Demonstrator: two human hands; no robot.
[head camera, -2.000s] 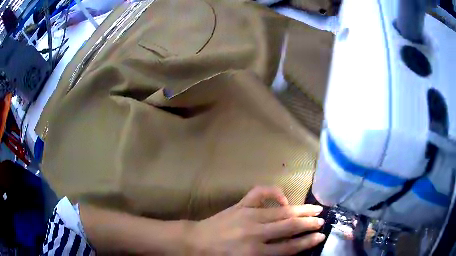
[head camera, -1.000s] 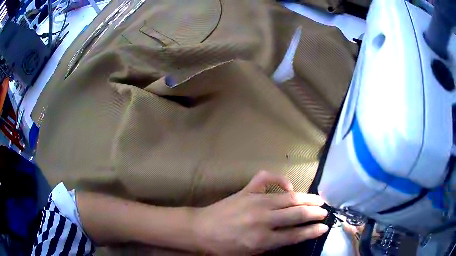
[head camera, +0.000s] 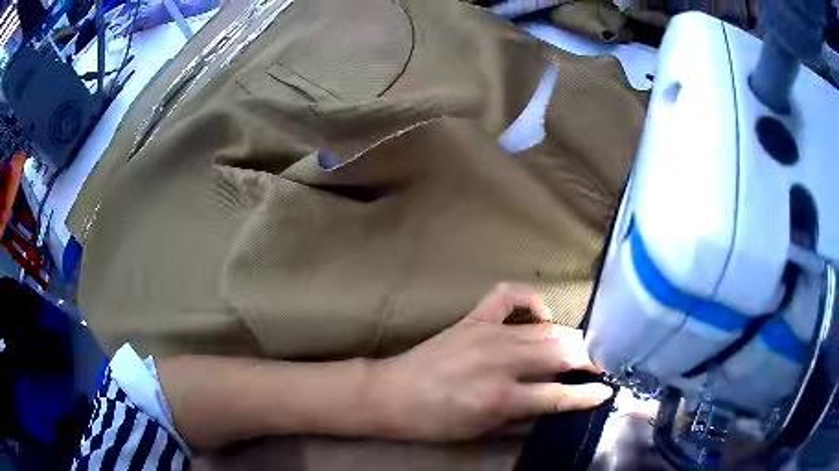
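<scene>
The khaki-brown garment body (head camera: 386, 239) spreads in folds over the table. My left hand (head camera: 469, 377) lies on it palm down, fingers spread towards the machine, one fingertip on the black band (head camera: 561, 437). The band runs along the garment's right edge and passes beside the white sewing machine head (head camera: 690, 193). The presser foot area (head camera: 635, 382) is small and blurred, just right of my fingertips. A blurred pinkish-brown patch shows below it; I cannot tell whether it is my right hand.
A chrome loop (head camera: 823, 359) stands at the machine's right front. Stacked brown strips with glittering lines (head camera: 207, 69) lie at the upper left. More brown cloth (head camera: 603, 20) lies behind. White table (head camera: 78, 161) shows at the left. A striped sleeve (head camera: 129, 423) covers my left forearm.
The machine head first shifts right in view, then slightly back left. My left hand's upper fingers are now more bent, and more black band shows below them.
</scene>
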